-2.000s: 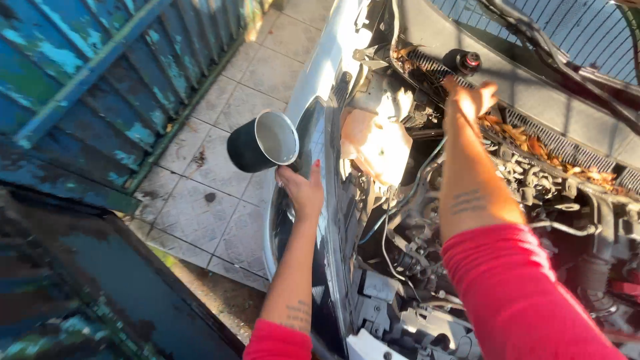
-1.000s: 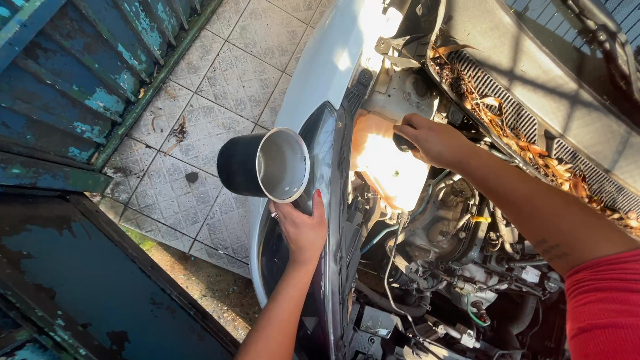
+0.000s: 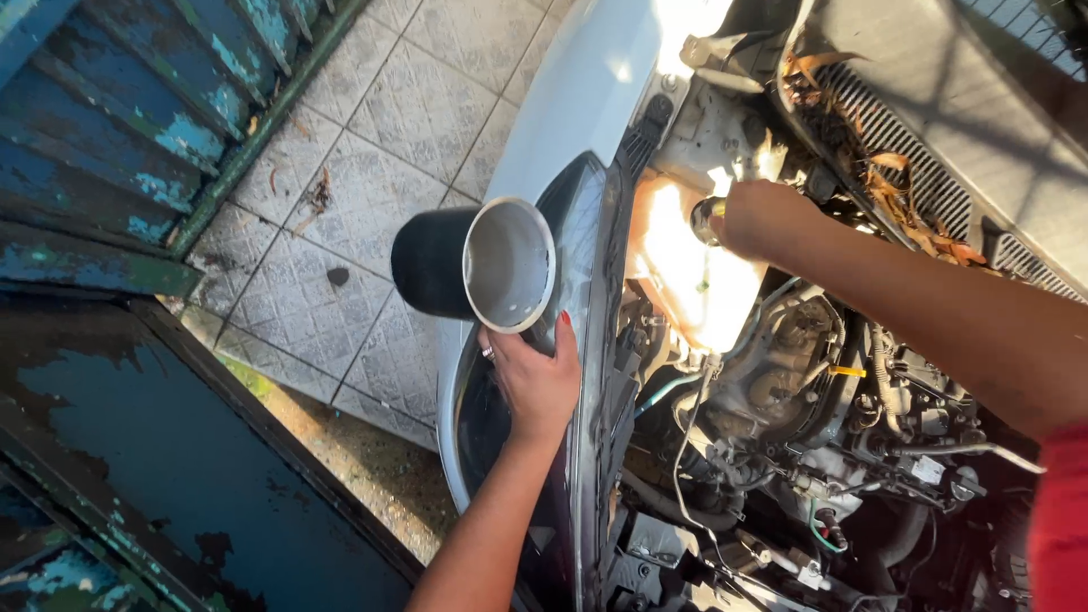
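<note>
My left hand [image 3: 535,374] holds a black metal mug [image 3: 432,263] with a pale inside, its mouth tilted toward the camera. The mug is above the car's headlight [image 3: 571,229], beside the fender. My right hand [image 3: 756,219] is closed around a dark round cap [image 3: 705,221] at the upper part of a sunlit plastic reservoir [image 3: 680,263] in the engine bay. Whether the cap sits on the reservoir's neck or just above it, I cannot tell. Glare hides much of the reservoir, and the mug's handle is mostly behind my fingers.
Engine parts and hoses [image 3: 765,391] fill the bay below my right arm. Dry leaves [image 3: 901,187] lie along the cowl grille [image 3: 943,170]. Left of the white fender [image 3: 578,76] are floor tiles [image 3: 408,119], a peeling blue metal wall [image 3: 110,110] and a dark panel [image 3: 187,442].
My right hand has moved from beside a dark cap on the leaf-strewn cowl to the reservoir, where it grips a dark cap. My left hand keeps the mug. The view has shifted closer.
</note>
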